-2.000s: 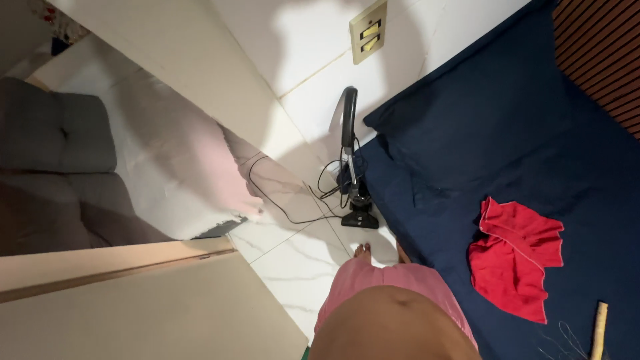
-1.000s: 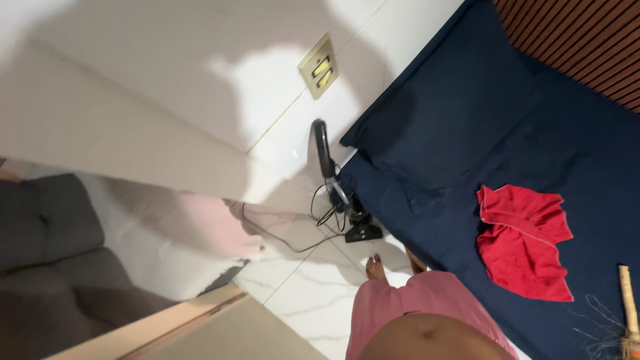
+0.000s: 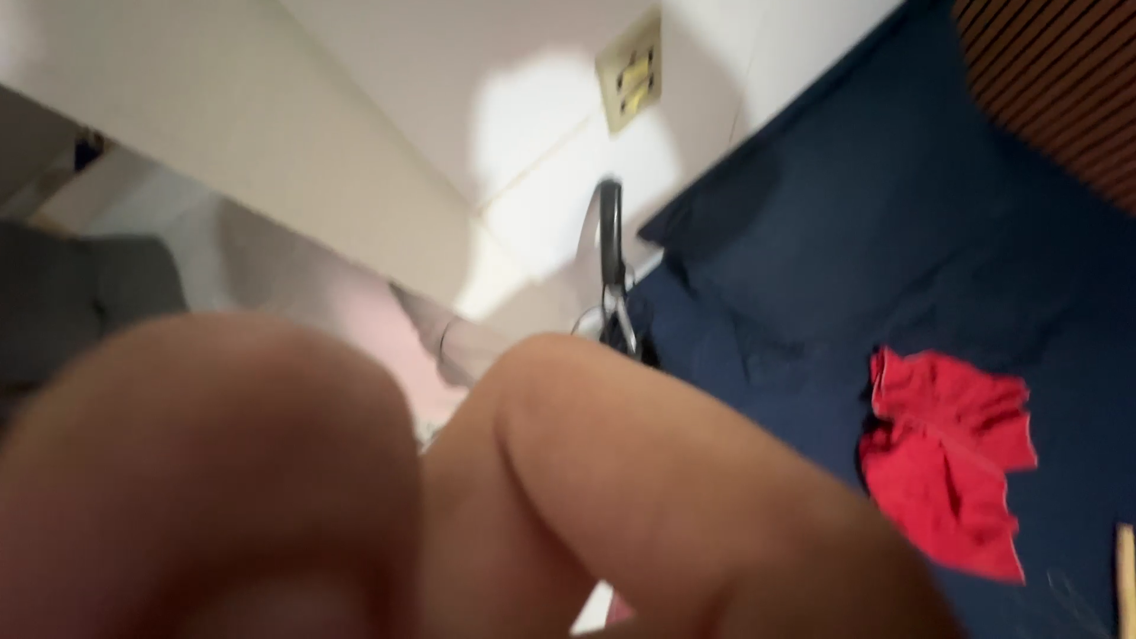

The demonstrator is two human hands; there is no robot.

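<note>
Blurred fingers very near the camera fill the lower part of the head view. A bent finger [image 3: 674, 470] reaches in from the lower right, and a rounded fingertip [image 3: 213, 461] lies at the lower left. Whether they belong to one hand or both cannot be told, nor whether they hold anything. Beyond them, a red cloth [image 3: 950, 461] lies on a dark blue bed sheet [image 3: 799, 355]. An upright appliance with a black handle [image 3: 611, 235], apparently a vacuum cleaner, stands by the bed corner, its lower part hidden by the fingers.
A beige wall switch plate [image 3: 632, 75] is on the white wall above the appliance. A slatted wood panel [image 3: 1056, 80] borders the bed at top right. Grey upholstered seating [image 3: 80, 284] is at far left, and a light-coloured stick [image 3: 1125, 577] at the right edge.
Fingers have come up close in front of the camera, covering the pink garment, the feet and the appliance's base, which showed earlier. The red cloth remains on the bed.
</note>
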